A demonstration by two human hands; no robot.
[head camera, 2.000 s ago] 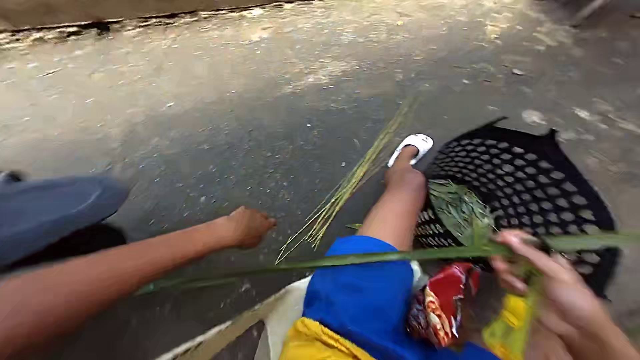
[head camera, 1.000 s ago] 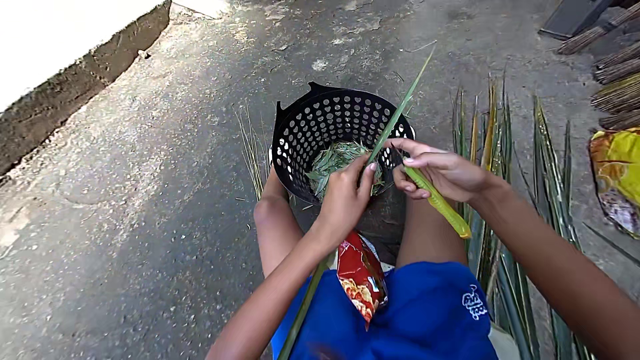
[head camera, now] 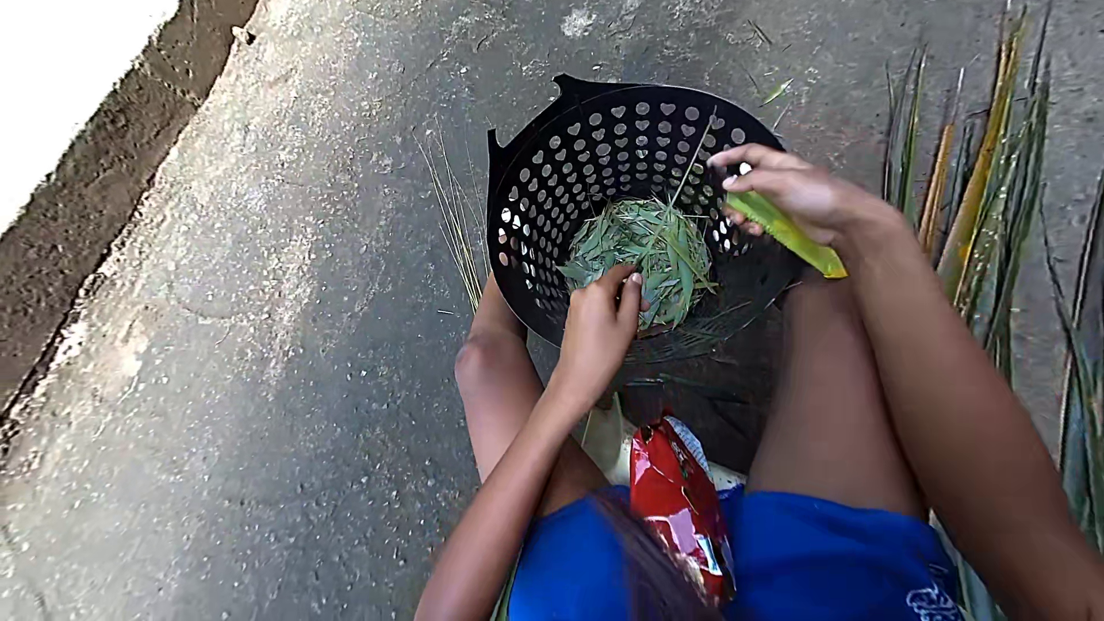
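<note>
A black plastic basket (head camera: 552, 129) with round and heart-shaped holes stands between my knees, with a heap of green leaf strips (head camera: 638, 246) at its bottom. My left hand (head camera: 604, 328) reaches over the basket's near side, thumb and fingers together near the heap; whether it pinches a strip cannot be told. Over the right rim, my right hand (head camera: 789, 194) holds a yellow-green handled tool (head camera: 789, 235), perhaps a knife, whose blade cannot be made out. A thin midrib (head camera: 694, 159) slants from near the right fingertips down to the heap.
Long palm leaves (head camera: 983, 198) lie on the ground at the right. Thin stripped midribs (head camera: 457, 224) lie left of the basket. A red foil snack packet (head camera: 677, 500) rests between my thighs. A low concrete edge (head camera: 103, 164) runs along the upper left.
My hands were together on a green leaf blade above the basket; now they are apart, the left lower by the heap. The long blade is no longer between them.
</note>
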